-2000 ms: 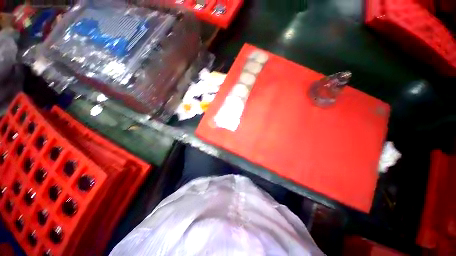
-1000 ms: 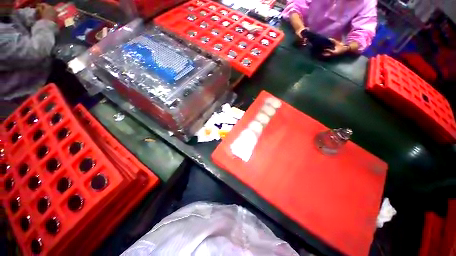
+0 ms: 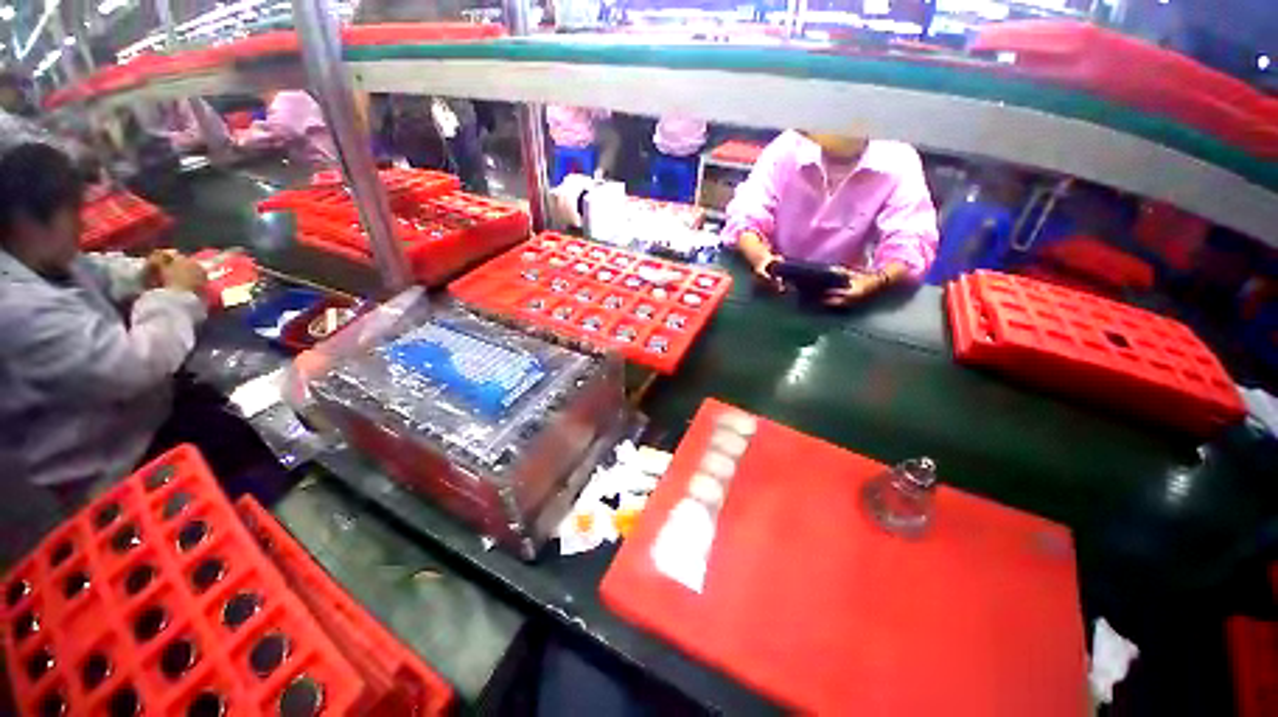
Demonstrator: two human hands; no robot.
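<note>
Neither of my hands is in the picture. A flat red work mat point(image 3: 841, 602) lies on the dark green bench in front of me. Pale round discs point(image 3: 715, 465) run in a row along its left side, with a whitish glossy strip point(image 3: 684, 544) below them. A small clear glass bottle point(image 3: 904, 500) stands upright on the far part of the mat. White paper with yellow-orange spots point(image 3: 613, 502) lies left of the mat. A crumpled white tissue point(image 3: 1111, 661) lies at its right edge.
A plastic-wrapped box point(image 3: 470, 420) stands left of the mat. Red trays with dark round parts point(image 3: 154, 602) are stacked at lower left. More trays point(image 3: 596, 297) point(image 3: 1086, 343) lie across the bench. A person in pink point(image 3: 837, 210) holds a dark object opposite; another person point(image 3: 84, 336) sits left. A shelf crosses above.
The view has tilted upward, so the mat, box and left trays sit lower. The overhead shelf and more of both people now show. The wearer's pale clothing has left the picture.
</note>
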